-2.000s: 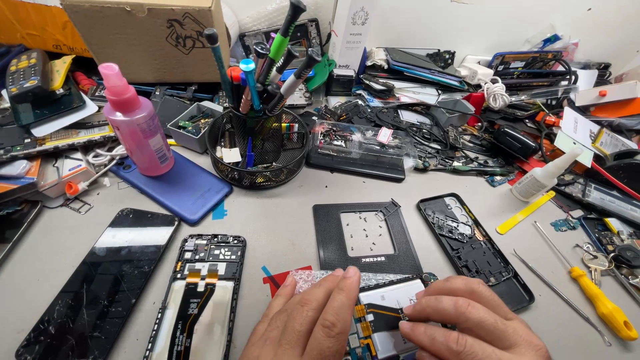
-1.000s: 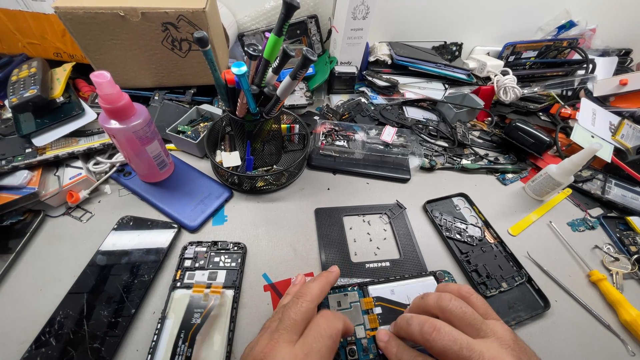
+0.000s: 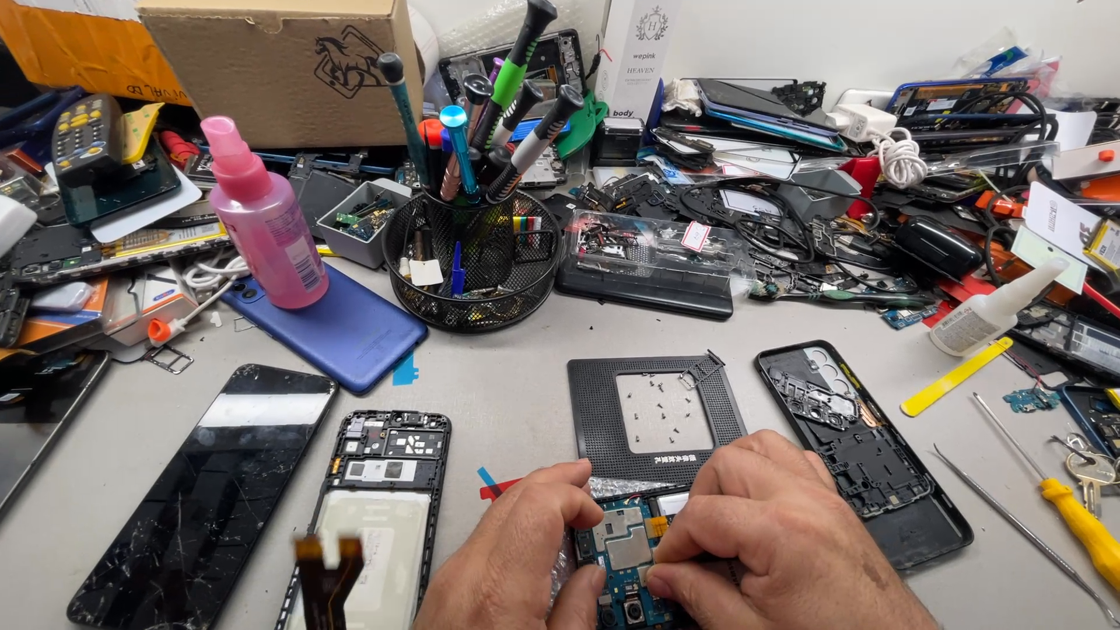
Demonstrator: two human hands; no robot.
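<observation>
An opened smartphone with a blue circuit board (image 3: 623, 556) lies at the bottom centre on bubble wrap. My left hand (image 3: 525, 556) is at its left side, thumb and fingers apart around the board's edge. My right hand (image 3: 761, 534) covers the phone's right part, its thumb and index finger pinched at the board by an orange flex connector (image 3: 656, 526); what they pinch is hidden. Behind them lies a black mat (image 3: 595, 420) with small screws in its window. A second phone frame with a white battery (image 3: 372, 534) lies left, a dark flex cable (image 3: 328, 577) standing up from it.
A cracked phone screen (image 3: 210, 507) lies at left, a black back cover (image 3: 875, 472) at right, beside tweezers (image 3: 1015, 525) and a yellow-handled screwdriver (image 3: 1081, 525). Behind stand a mesh organizer (image 3: 477, 302) with screwdrivers and a pink spray bottle (image 3: 271, 227). Phone parts and cables are heaped along the back.
The flex cable on the left phone frame lay flat over the battery earlier and now stands up. My right hand has moved from the battery side onto the circuit board.
</observation>
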